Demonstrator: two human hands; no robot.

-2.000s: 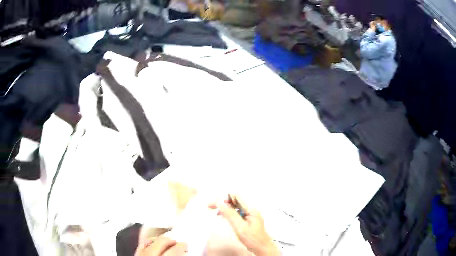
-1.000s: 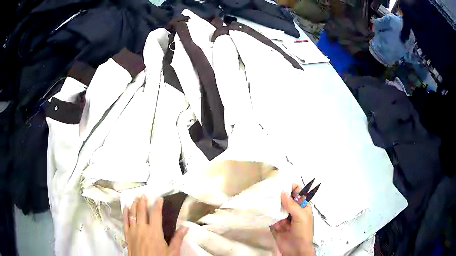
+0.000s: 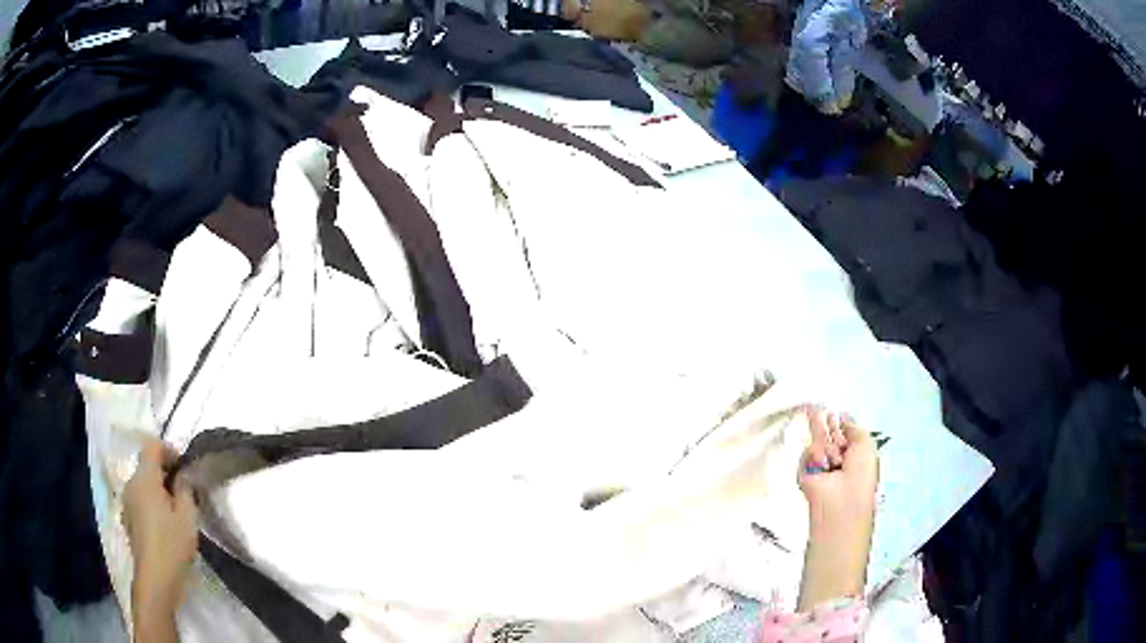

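A cream garment (image 3: 503, 515) with a dark brown waistband (image 3: 365, 433) lies spread across the near part of the table, partly washed out to white. My left hand (image 3: 161, 496) grips the waistband at its left end. My right hand (image 3: 836, 459) is at the garment's right side with fingers curled round thread snips; only a dark blade tip (image 3: 880, 440) and a bit of blue show. Whether it also holds the cloth is not clear. More cream garments with brown waistbands (image 3: 409, 226) lie heaped behind.
Dark garments (image 3: 163, 163) are piled on the left, and grey-black ones (image 3: 955, 302) lie beside the pale table (image 3: 804, 302) on the right. White papers (image 3: 691, 148) lie at the far end. A blue crate (image 3: 742, 119) and a person's light blue sleeve (image 3: 823, 57) are beyond.
My hands have moved apart, the left to the far left and the right further right. The garment is opened out, its brown waistband now stretched across the front. The view has shifted.
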